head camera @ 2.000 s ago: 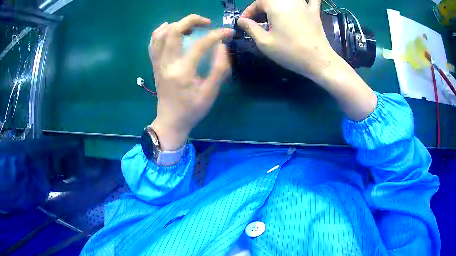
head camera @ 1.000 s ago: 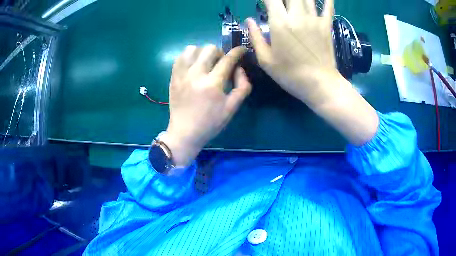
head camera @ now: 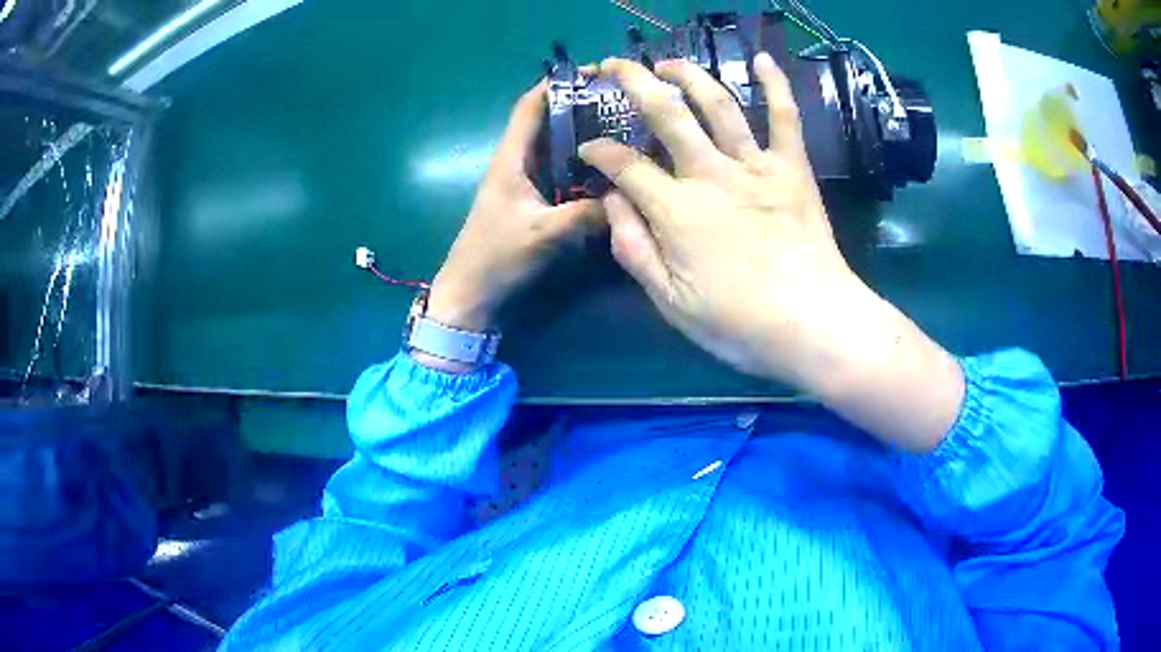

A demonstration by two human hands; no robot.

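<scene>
The black main module (head camera: 815,121) lies on the green bench, its ringed lens barrel (head camera: 907,131) at the right end and a perforated grille (head camera: 614,115) at the left end. My left hand (head camera: 516,236) is around the module's left end, thumb on the near side, some fingers hidden behind it. My right hand (head camera: 738,236) lies over the module's upper face with fingers spread, the fingertips touching it. A red lead wire with a small white connector plug (head camera: 365,257) comes out left of my left wrist.
A white sheet (head camera: 1006,96) with yellow grease (head camera: 1050,134) lies at the right. A brush (head camera: 1120,185) and a thin red handle (head camera: 1110,274) rest at it. A tin can (head camera: 1131,28) stands upper right. A clear-sided rack (head camera: 108,242) is at the left.
My left hand has moved from above the module's left part to around its left end. My right hand has shifted left and nearer me. The module's left end has turned slightly and shows more.
</scene>
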